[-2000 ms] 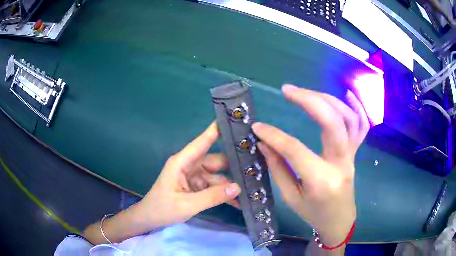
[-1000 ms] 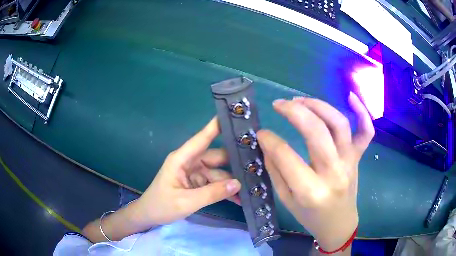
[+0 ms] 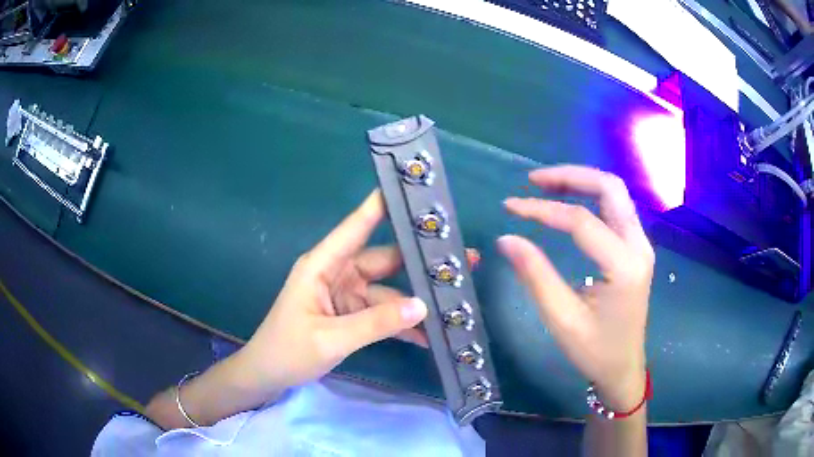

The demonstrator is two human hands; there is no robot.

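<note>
A dark grey bar fixture [image 3: 439, 249] is held above the mat, tilted with its upper end to the left. Its row of seats carries several small round parts [image 3: 431, 224] with metallic rims and amber centres, with small shiny tabs beside them. My left hand [image 3: 344, 308] grips the bar from its left side, thumb on the near edge and a fingertip showing past the right edge. My right hand [image 3: 585, 277] is to the right of the bar, apart from it, fingers spread, holding nothing visible.
A UV lamp box [image 3: 741, 205] glares violet at right. A metal frame fixture [image 3: 58, 156] lies far left. A machine base with a red button [image 3: 61, 45] is upper left. A perforated tray [image 3: 571, 12] and white paper [image 3: 678, 49] are at back. A thin black stick [image 3: 782, 357] lies far right.
My right hand has moved right, away from the bar's edge, and its fingers have spread. The bar in my left hand has shifted slightly up and left.
</note>
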